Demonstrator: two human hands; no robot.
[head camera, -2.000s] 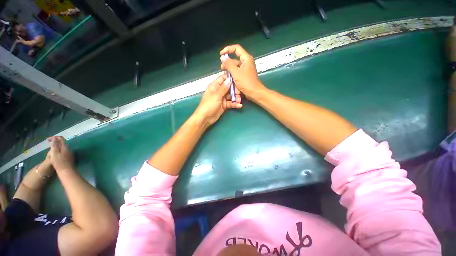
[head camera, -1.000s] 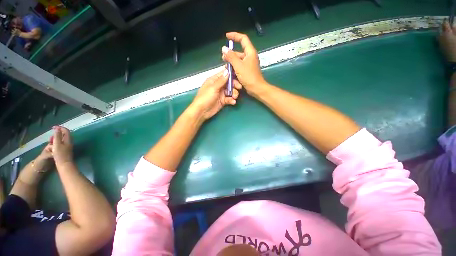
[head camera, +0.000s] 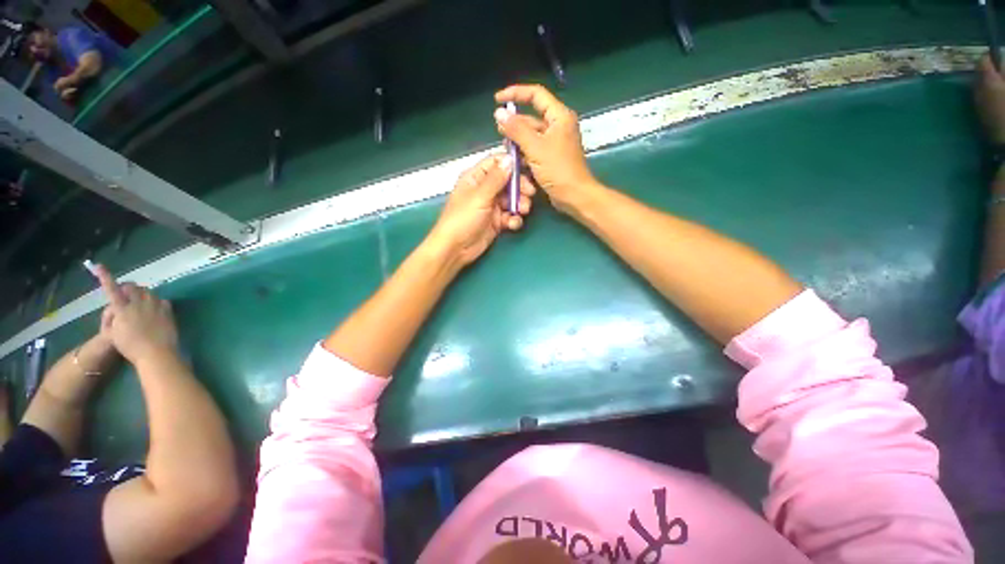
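Note:
A slim dark purplish pen-like unit (head camera: 515, 190) stands nearly upright between my two bare hands, above the white rail. My left hand (head camera: 481, 206) holds its lower part, with the thumb against it and the fingers curled behind. My right hand (head camera: 547, 143) is at the upper end, thumb and forefinger around a pale tip (head camera: 509, 110). Whether that tip is a separate part or the unit's end, I cannot tell. The palm side of my right hand is hidden.
A whitish chipped rail (head camera: 749, 90) runs between the glossy green worktop (head camera: 705, 220) and the dark belt (head camera: 463, 77). Thin dark sticks (head camera: 552, 57) lie spaced on the belt. A grey slanting post (head camera: 121, 176) stands left. A neighbour's hands (head camera: 138, 320) are left; another person's hand (head camera: 991, 94) is right.
The sticks on the belt have shifted slightly. My hands still hold the unit, and my right hand has moved a little along its upper end. The left neighbour's finger now points up with something pale at it.

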